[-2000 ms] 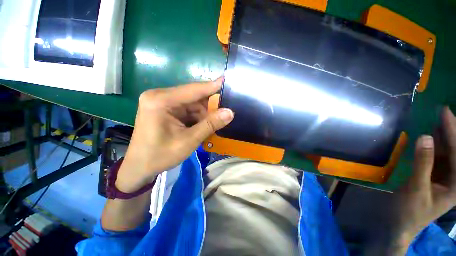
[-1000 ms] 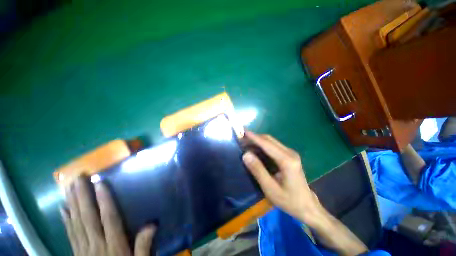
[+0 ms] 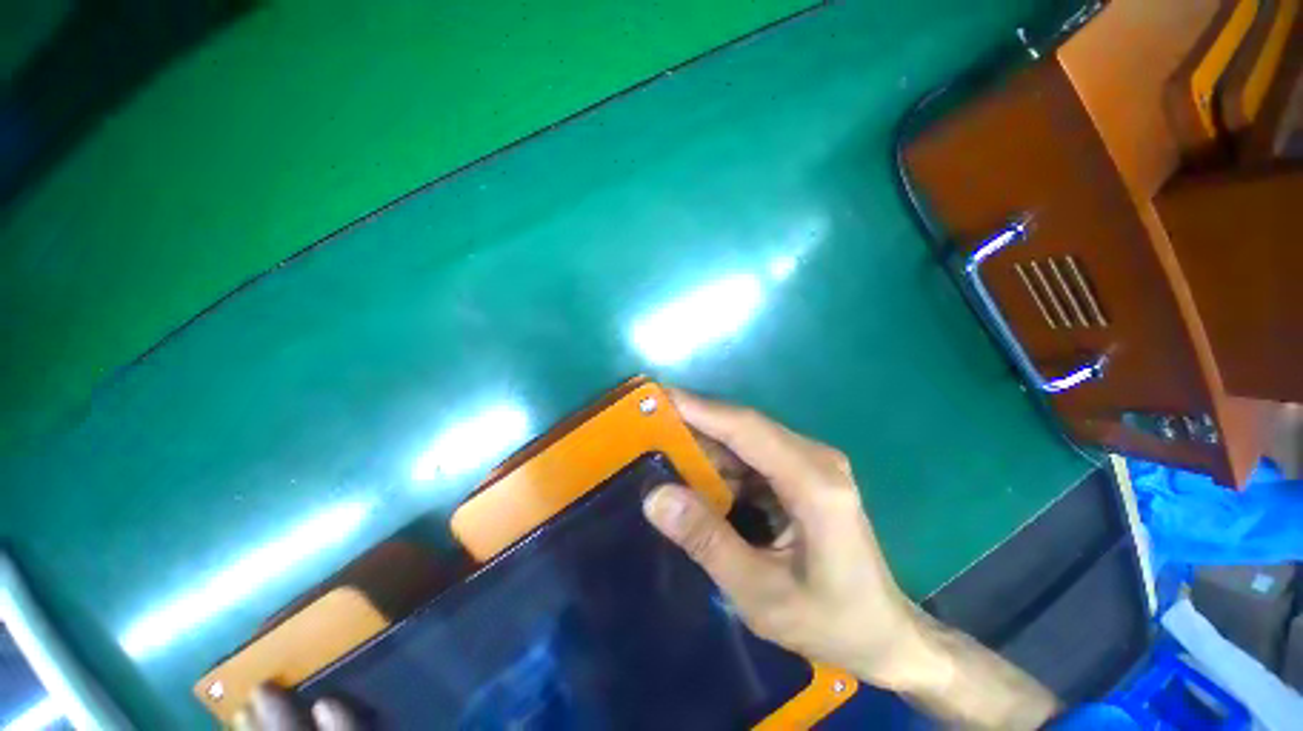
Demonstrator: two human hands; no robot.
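Observation:
The glossy black screen panel [image 3: 557, 614] lies in the orange fixture [image 3: 550, 493] at the bottom centre, cut off by the lower edge. The fixture's raised corner blocks show along the panel's far side and at its lower right. My right hand [image 3: 815, 557] grips the right end, thumb on the panel's corner and fingers around the fixture's outer edge. My left hand [image 3: 293, 710] shows only as fingertips at the bottom edge, by the panel's left end and the left corner block; its hold is cut off from view.
A brown-orange box [image 3: 1057, 271] with a silver handle and vent slots stands at the right on the green bench [image 3: 472, 286]. A pale tray edge [image 3: 50, 643] shows at lower left. Blue clothing of another person [image 3: 1215, 528] shows at far right.
The fixture and panel appear lower in the view. My right hand's fingers now wrap the fixture's outer edge. My left hand has dropped mostly out of the picture.

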